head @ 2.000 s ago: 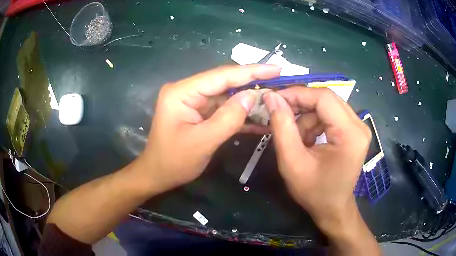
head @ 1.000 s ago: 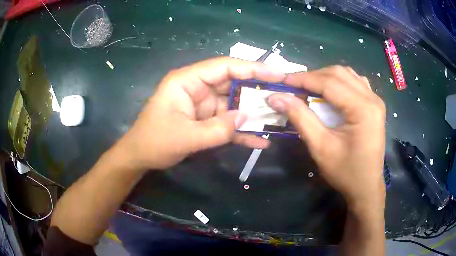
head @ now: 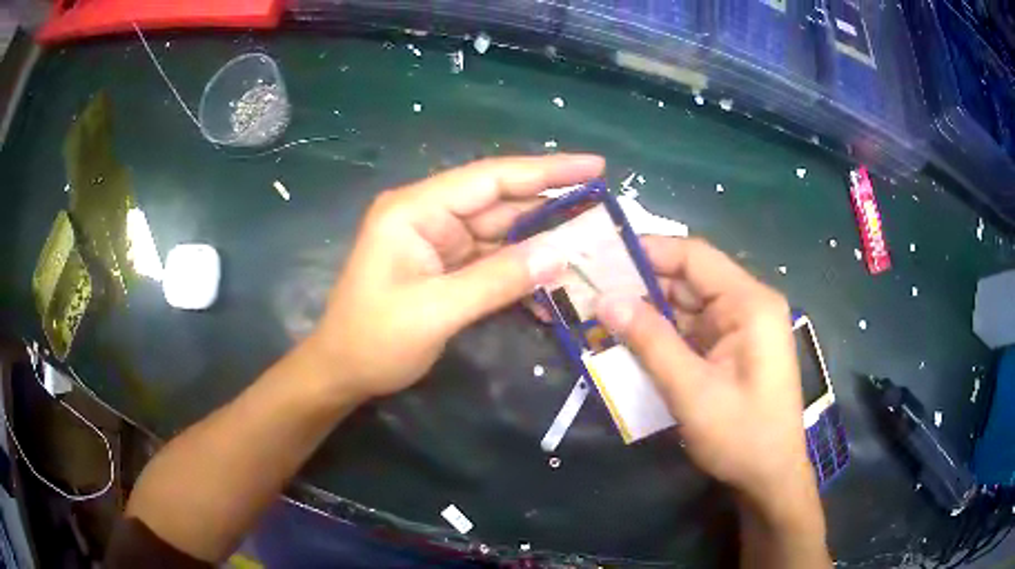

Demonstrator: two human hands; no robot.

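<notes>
A blue front housing [head: 637, 241] with an open window frame is held tilted between both hands. A whitish flat piece [head: 593, 239] lies in its window under the thumbs. A white rectangular LCD display module [head: 632, 391] with a yellow edge and an orange ribbon hangs from its lower end. My left hand [head: 445, 272] grips the housing's upper left part, thumb on the whitish piece. My right hand [head: 718, 372] holds its right side, thumb pressed near the piece's lower edge. Some fingers are hidden behind the housing.
A phone front assembly [head: 821, 383] lies right of my right hand, with a black-handled tool [head: 918, 445] beyond. A perforated white strip [head: 565, 416] lies below the housing. A screw dish [head: 247, 102], white rounded object [head: 193, 277], red-and-white tube [head: 870, 221] and clear trays [head: 712, 83] surround the hands.
The housing has turned from nearly level to a steep slant, its display end now pointing down. The camera view has shifted, so bench items appear lower and more of the back trays shows.
</notes>
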